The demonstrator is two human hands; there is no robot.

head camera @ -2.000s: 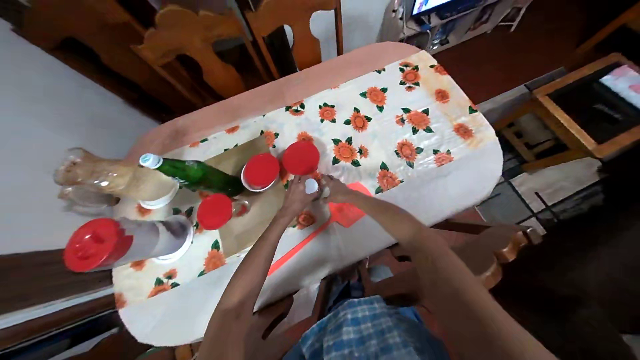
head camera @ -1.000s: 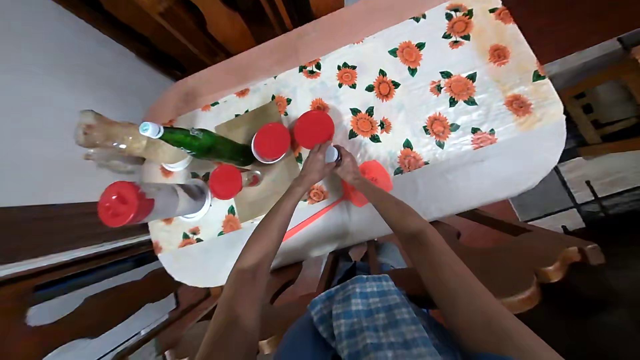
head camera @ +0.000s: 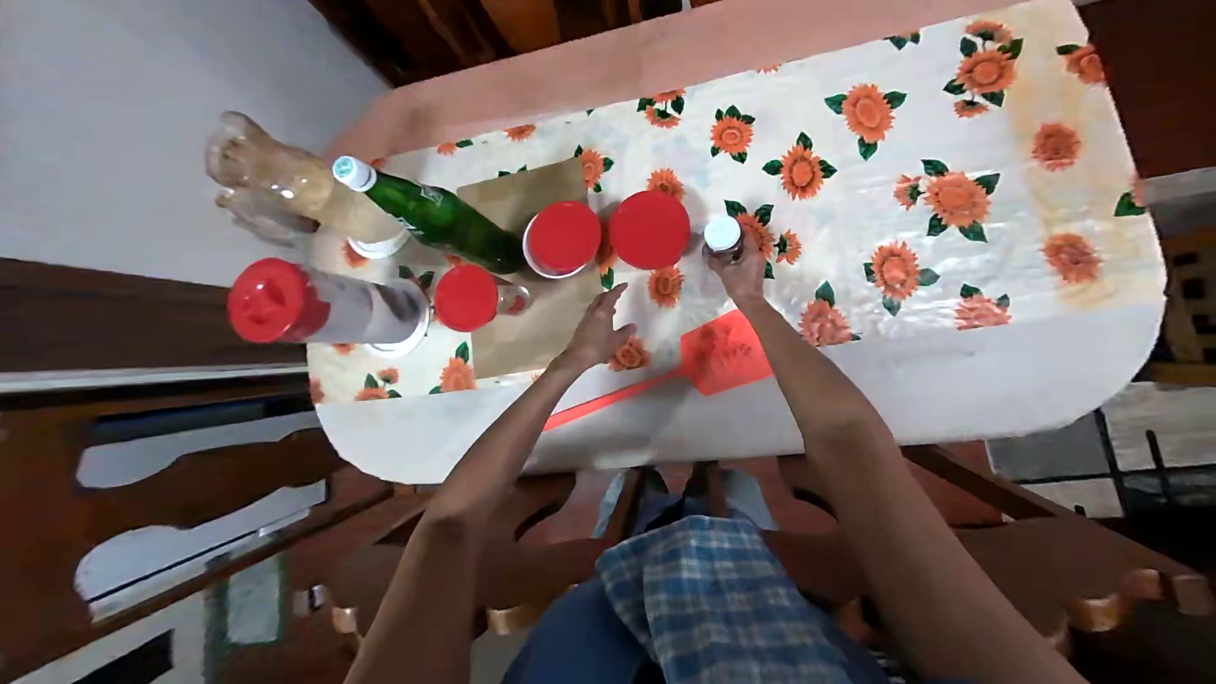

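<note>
My right hand [head camera: 740,271] is closed around a small jar with a white lid [head camera: 723,234], just right of a red-lidded container [head camera: 650,230]. Fingers apart and holding nothing, my left hand [head camera: 598,332] is over the near edge of a brown paper sheet [head camera: 494,350]. A second red-lidded container [head camera: 562,238] and a smaller red-lidded jar [head camera: 465,297] are on that sheet. Below my hands lies a red plastic fly swatter [head camera: 727,352], its blade partly behind my right forearm.
A green glass bottle [head camera: 442,220] with a white cap, a tall red-lidded container [head camera: 356,309] and a clear brownish vessel [head camera: 285,176] stand at the left. The floral tablecloth [head camera: 893,180] covers the table. Wooden chairs [head camera: 988,570] border its near edge.
My hands were together at the small jar; now my left hand has let go and moved left, while my right hand holds the jar farther right. The view has shifted.
</note>
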